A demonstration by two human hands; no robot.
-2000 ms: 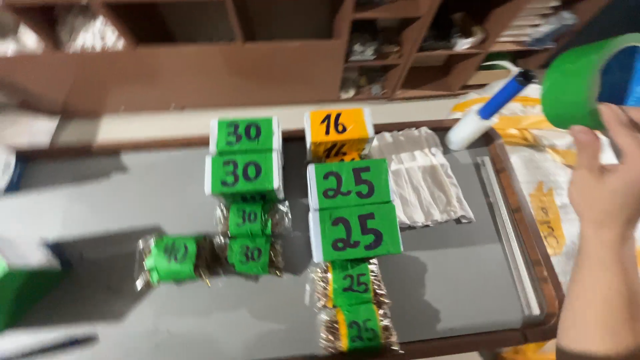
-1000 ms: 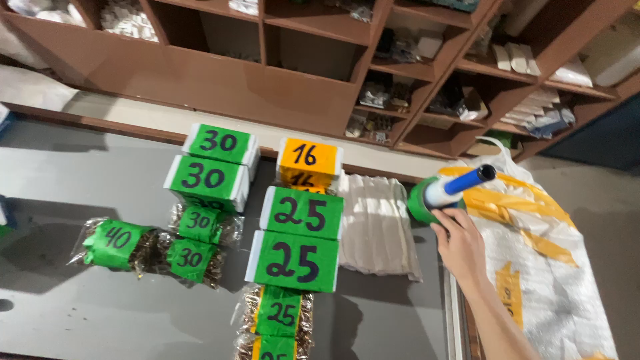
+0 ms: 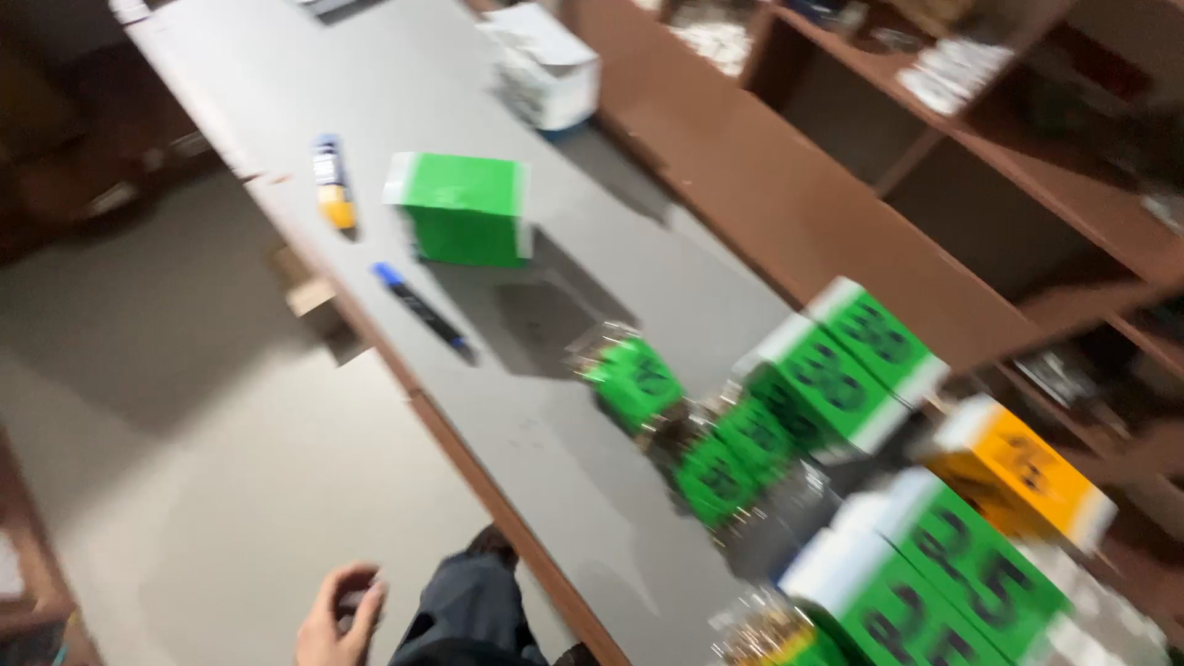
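My left hand point(image 3: 342, 615) is low in the view, left of my legs and off the table, its fingers curled apart with nothing seen in them. My right hand is out of view. On the grey tabletop point(image 3: 573, 453) lie a blue-capped marker point(image 3: 421, 307) and a glue-like tube with a yellow end point(image 3: 333, 183). Near them sits a box wrapped in green paper point(image 3: 467, 208). Clear bags of small metal pieces with green labels point(image 3: 638, 381) lie beside white boxes with numbered green labels point(image 3: 837, 370) and one with an orange label point(image 3: 1027, 467).
A white box point(image 3: 546, 69) stands at the table's back edge. Brown wooden shelves point(image 3: 888, 203) with goods run behind the table. The table's brown front edge point(image 3: 416, 402) crosses the view diagonally, with floor to its left.
The view has swung strongly left and tilted. The hand that held the green tape roll and the blue-and-white marker has left the view. My left hand has come in at the bottom.
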